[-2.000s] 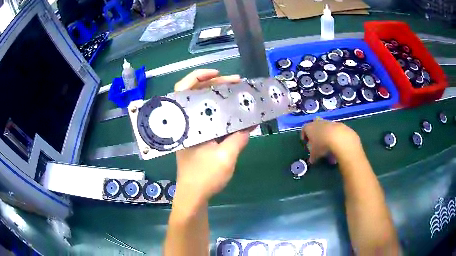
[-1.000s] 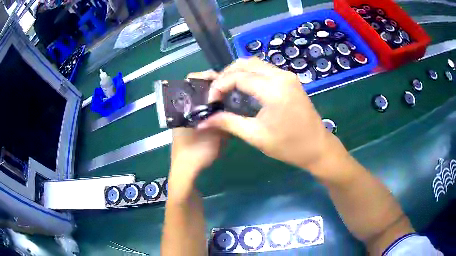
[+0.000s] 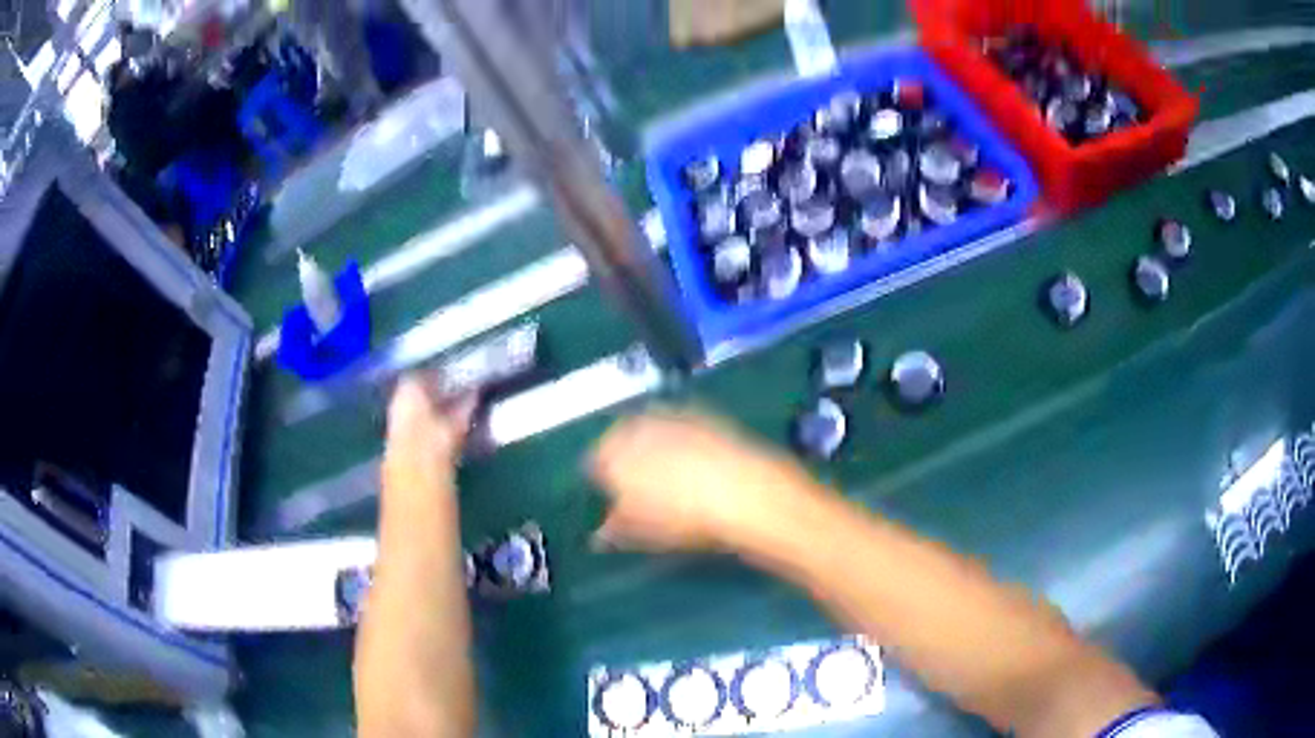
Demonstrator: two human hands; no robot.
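My left hand (image 3: 421, 418) is at the left-centre, blurred, holding one end of a grey fixture plate (image 3: 493, 359) that is tilted away; its seats cannot be made out. My right hand (image 3: 671, 479) is over the green bench right of it, apart from the plate, fingers curled and blurred; whether it holds anything cannot be told. Three loose disc parts (image 3: 916, 376) lie on the bench below the blue parts bin (image 3: 844, 188), which is full of discs. A four-position plate with discs (image 3: 733, 692) lies at the bottom.
Another plate with discs (image 3: 515, 561) lies partly behind my left forearm, beside the white feed tray (image 3: 260, 587) and machine (image 3: 108, 346). A metal post (image 3: 577, 202) stands mid-bench. The red parts bin (image 3: 1082, 166), squeeze bottle (image 3: 317, 293) and scattered discs (image 3: 1066, 297) also show.
My hands have parted: my left hand moved left with the plate, and my right hand came down off it. Three loose discs now show near the blue bin. The view has shifted.
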